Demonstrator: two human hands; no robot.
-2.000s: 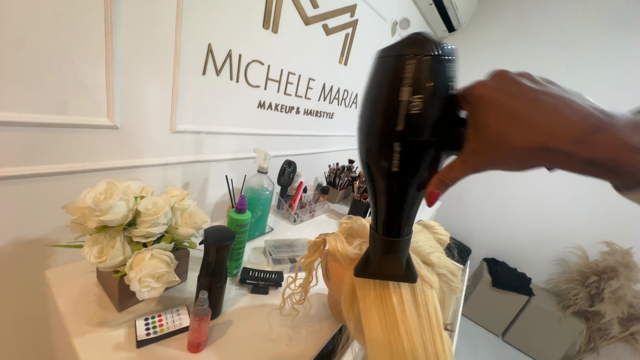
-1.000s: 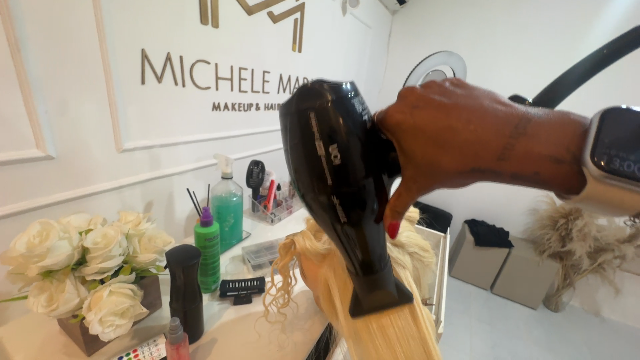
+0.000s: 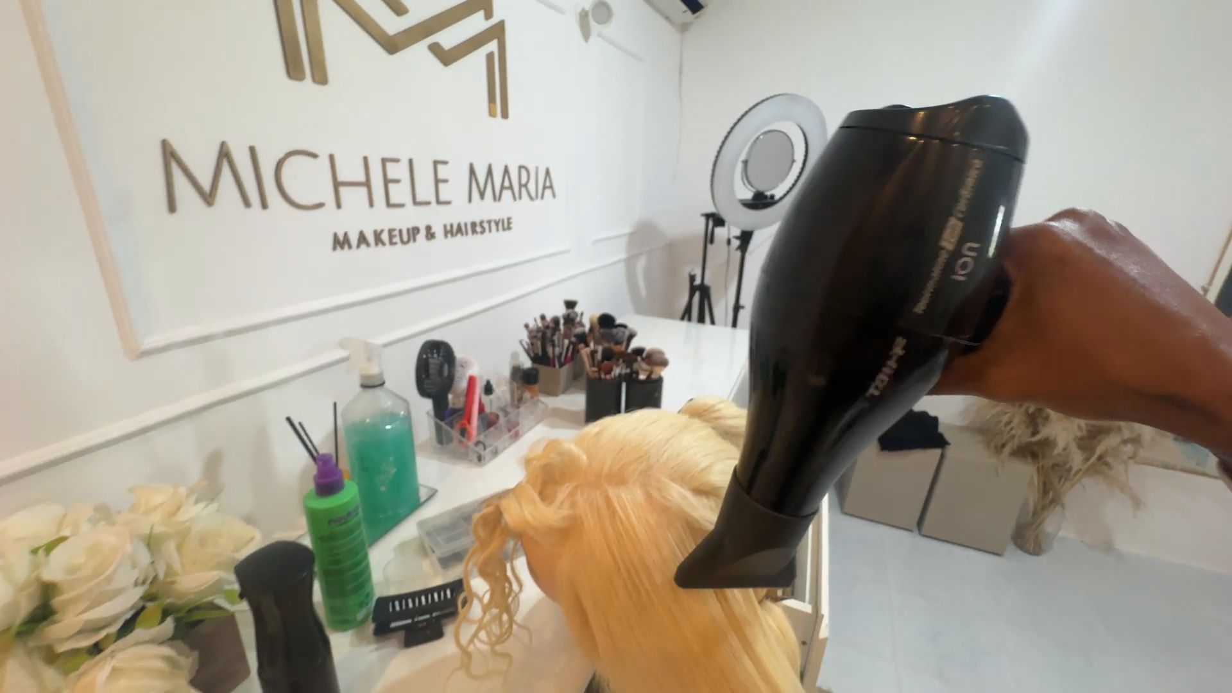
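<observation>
My right hand enters from the right edge, closed around the handle of a black hair dryer. The dryer tilts downward, and its flat concentrator nozzle lies over the blonde hair of a head, which looks like a mannequin's. Whether the nozzle touches the hair, I cannot tell. The hair hangs straight below the nozzle, with loose curls at the left side and a raised section on top. My left hand is out of view.
On the white table are a black claw clip, a green bottle, a teal spray bottle, a black bottle, white roses, a clear organizer and makeup brushes. A ring light stands behind.
The view has shifted, bringing the ring light and brushes into sight. My right hand keeps hold of the dryer, whose nozzle now points down and to the left rather than down and to the right.
</observation>
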